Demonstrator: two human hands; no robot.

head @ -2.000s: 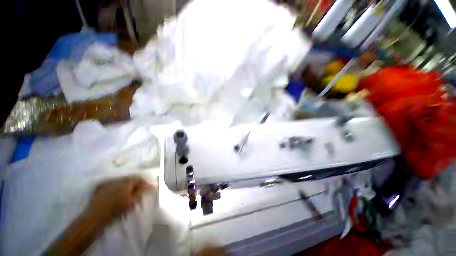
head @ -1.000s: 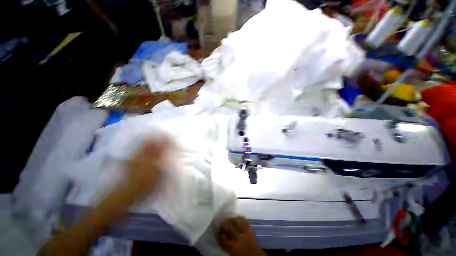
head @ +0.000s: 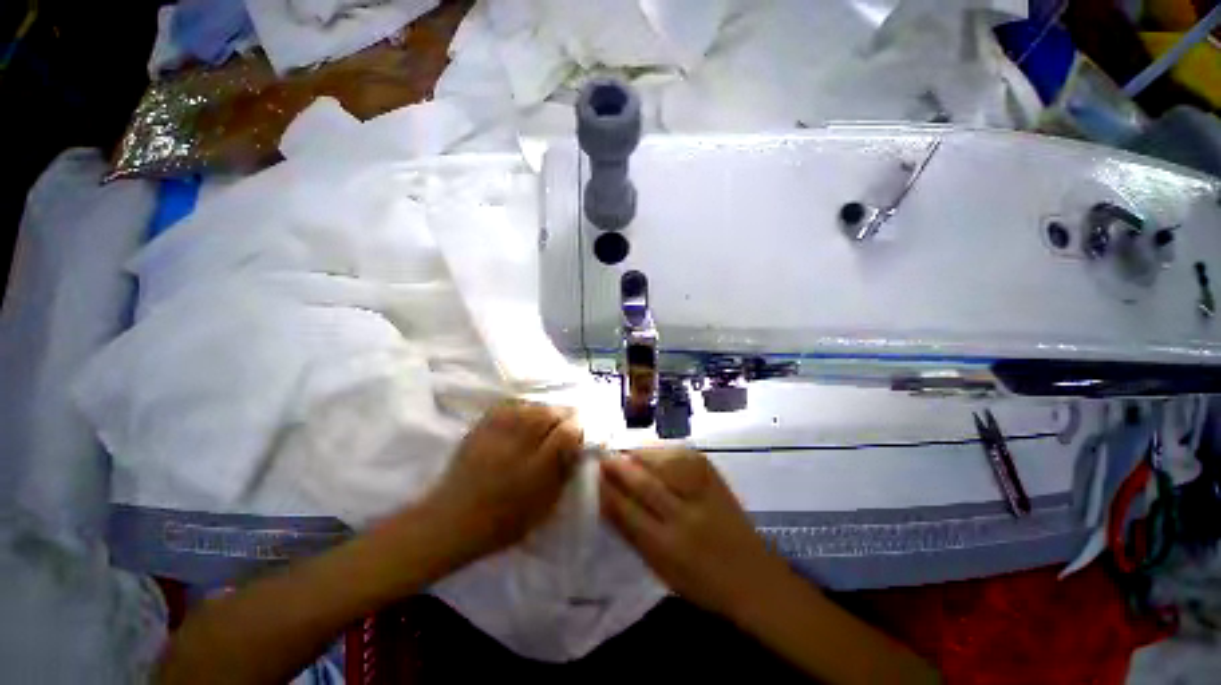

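Observation:
A white cloth garment piece [head: 549, 589] hangs over the table's front edge, below the sewing machine head [head: 777, 268]. My left hand [head: 509, 468] pinches its upper part just left of the needle area. My right hand [head: 676, 515] holds the same cloth, close beside the left hand. The fingertips of both hands nearly meet, just in front of the chrome take-up lever guard [head: 640, 361]. The presser foot and needle are not clearly visible. More white cloth [head: 268, 388] lies in folds left of the machine.
Thread snips [head: 1000, 466] lie on the bed at right. Scissors with red and dark handles [head: 1138, 515] are at the table's right end. A white heap [head: 750, 60] is behind the machine. The ruler-marked table edge [head: 884, 538] runs across the front.
The view has moved closer over the machine. My left hand has moved right from the loose cloth, and my right hand has come up; both now hold the cloth together near the needle area.

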